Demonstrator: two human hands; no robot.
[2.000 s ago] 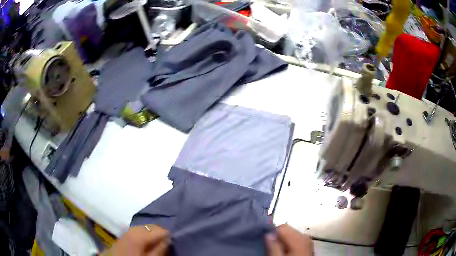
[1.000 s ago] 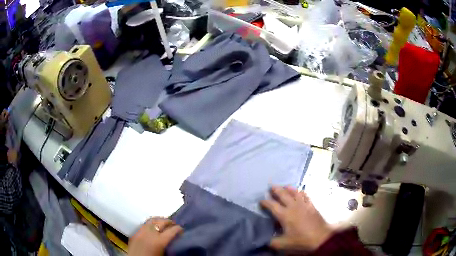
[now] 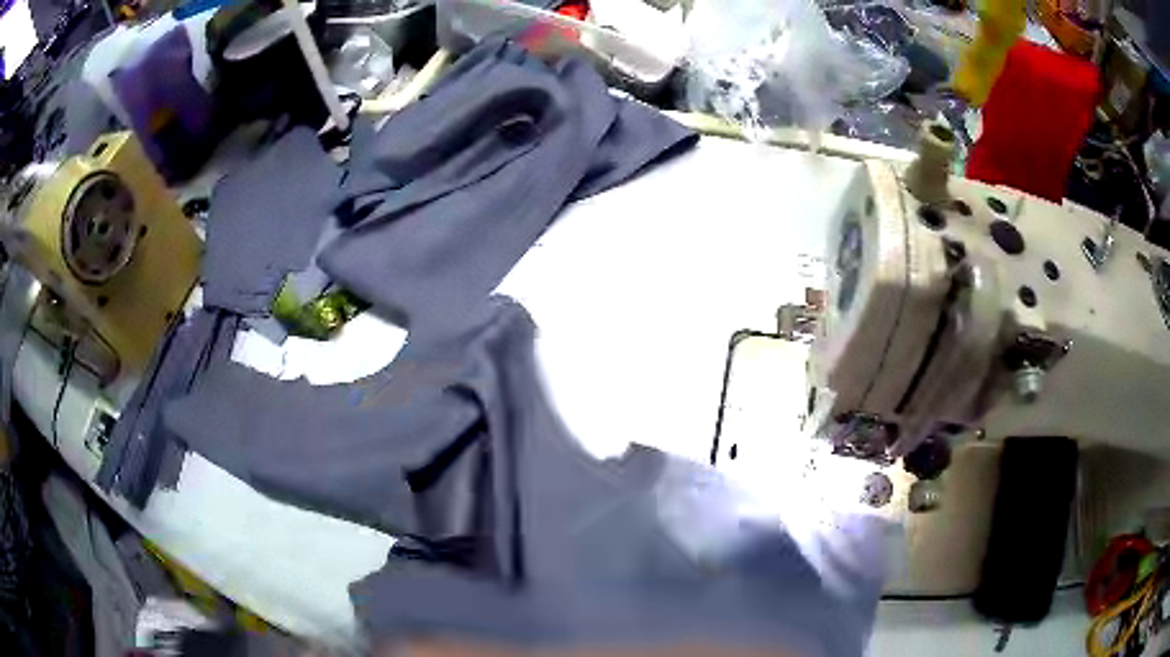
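Note:
A grey-blue garment panel (image 3: 565, 513) lies spread and rumpled across the white table, with folds at its middle and one part reaching left to the narrow cloth strips (image 3: 161, 398). Its right end is blurred and pale in the lamp light beside the needle area. A blurred strip of skin (image 3: 577, 647) shows at the bottom edge, over the near edge of the panel. It is cut off, and I cannot tell which hand it is or what its fingers do.
The cream sewing machine head (image 3: 898, 308) stands at right, with a black flat object (image 3: 1029, 526) below its arm. A grey-blue pile (image 3: 475, 180) lies at the left rear beside a yellow-green item (image 3: 314, 308). A second machine (image 3: 109, 244) stands far left. Red-handled scissors (image 3: 1119, 571) are at right.
The flat, pale cloth piece no longer lies smooth in front. The cloth is now spread in folds further left and right. Both hands have dropped towards the bottom edge, and the view has shifted.

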